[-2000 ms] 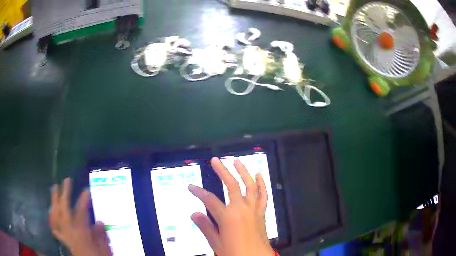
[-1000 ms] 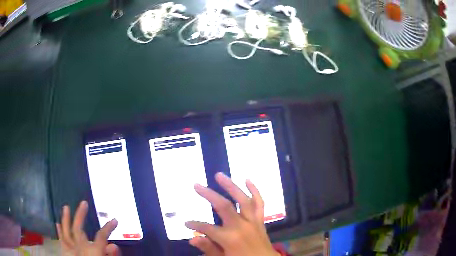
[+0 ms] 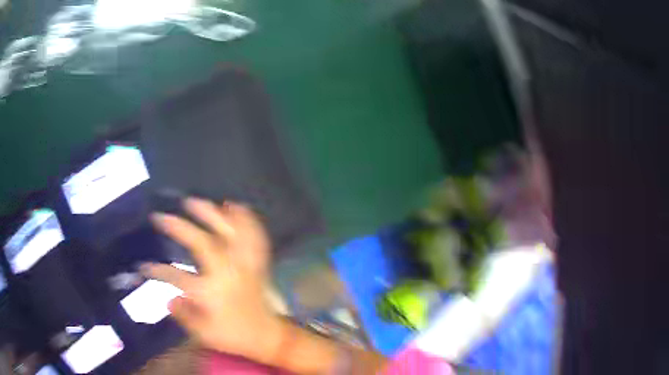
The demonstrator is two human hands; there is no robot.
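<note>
The picture is strongly blurred. The right-hand smartphone [image 3: 106,180] lies in the black phone tray [image 3: 220,146], its screen showing white patches at top and bottom with a dark middle. Another smartphone [image 3: 34,239] lies left of it, and slivers of a third show at the left edge. My right hand [image 3: 227,278] is spread over the lower right side of the nearest phone and holds nothing; blur hides whether a fingertip touches. My left hand cannot be made out; only a small brownish smear shows at the bottom left corner.
White bundled earphones [image 3: 110,29] lie on the green mat [image 3: 352,146] at the top left. A blue bin or sheet [image 3: 374,286] with yellow-green and white items is at the lower right. The mat's right edge borders a dark area.
The view has swung right and tilted, so the phones and earphones sit farther left and the fan is gone. The screens' middles now look dark. My left hand has left clear view.
</note>
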